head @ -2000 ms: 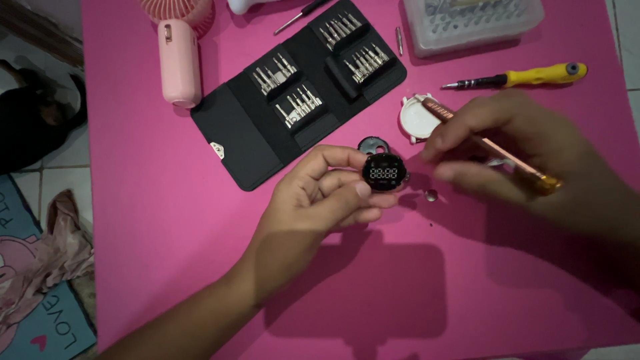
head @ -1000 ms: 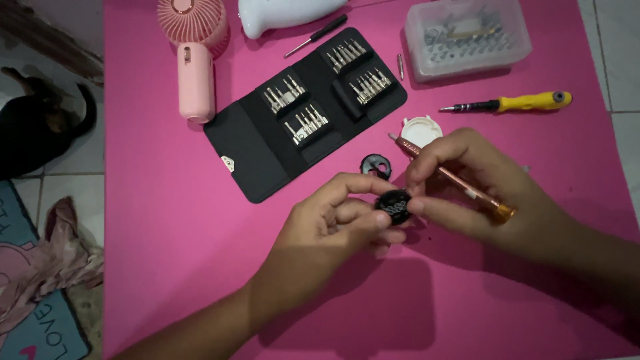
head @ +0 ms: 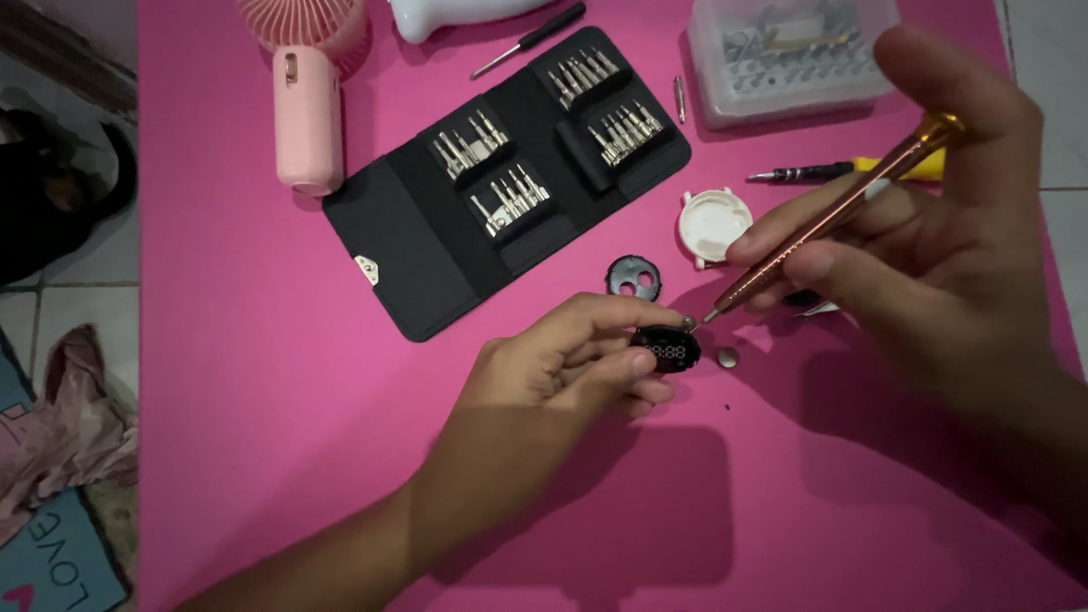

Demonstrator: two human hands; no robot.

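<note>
My left hand point(head: 561, 365) pinches a round black digital watch module point(head: 677, 350) at its edges, its display facing up. In my right hand point(head: 918, 246) is a copper-coloured precision screwdriver point(head: 820, 225), slanting down so that its tip is at the module's upper right edge; whether it touches cannot be told. Just above my left fingers lies a round black plate with holes point(head: 634, 279). A white watch case point(head: 715, 224) rests beside my right fingertips. A button cell point(head: 728, 357) lies right of the module. Something dark and silvery is partly hidden under my right hand.
A black bit wallet point(head: 450, 272) lies unfolded on the pink table. Behind it are a black screwdriver point(head: 535, 38) and a white object point(head: 459, 15); a pink handheld fan point(head: 308, 119) is left. A clear bit box point(head: 790, 93) and a yellow-and-black screwdriver point(head: 812, 172) are at the right.
My right hand has turned the screwdriver: its tip pointed up and left, away from the module, and now points down at the module's edge. My left hand keeps hold of the module.
</note>
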